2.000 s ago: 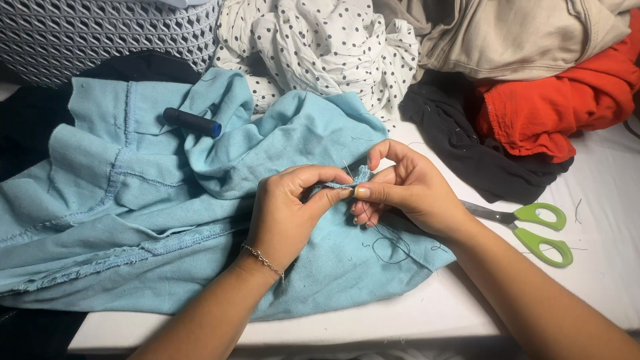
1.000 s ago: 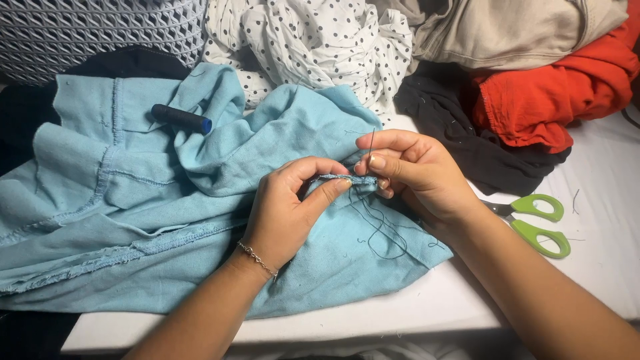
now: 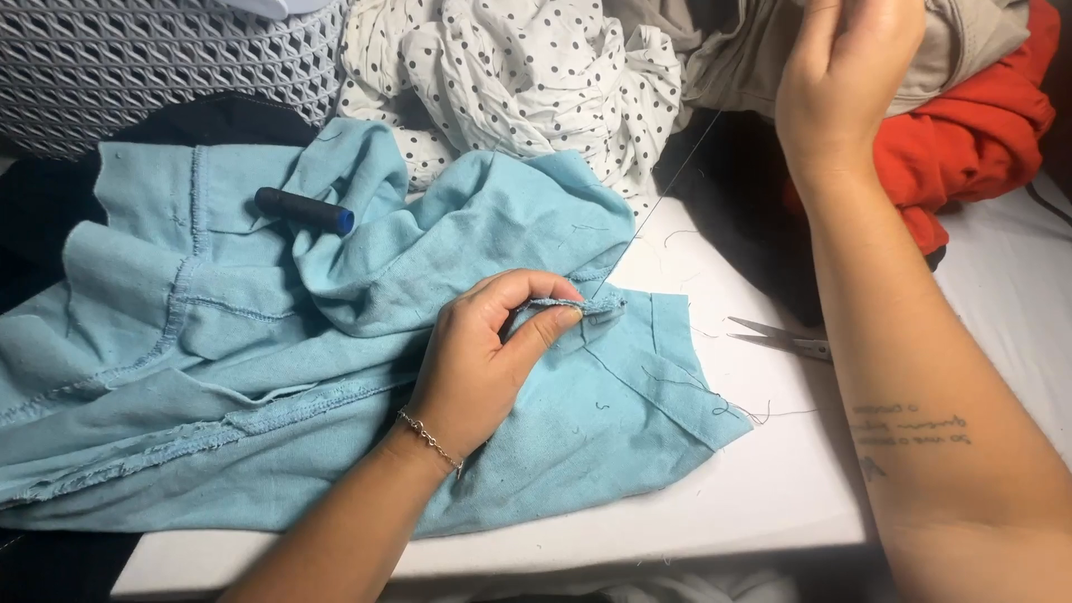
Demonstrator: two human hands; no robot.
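My left hand pinches the overlocked edge of a light blue cloth garment between thumb and forefinger. A dark sewing thread runs taut from that edge up to the right, toward my right hand, which is raised at the top edge of the view. Its fingertips are cut off by the frame, so neither the needle nor its grip shows. A spool of dark thread lies on the garment at upper left. Open-bladed scissors lie right of the garment, their handles hidden behind my right forearm.
A grey woven plastic basket stands at upper left. Behind the garment are a white polka-dot cloth, a beige cloth, a red cloth and a black cloth. Loose thread ends lie on the white table surface.
My right hand has moved up and away from my left hand, and the thread between them is now drawn taut. My left hand still pinches the garment's edge.
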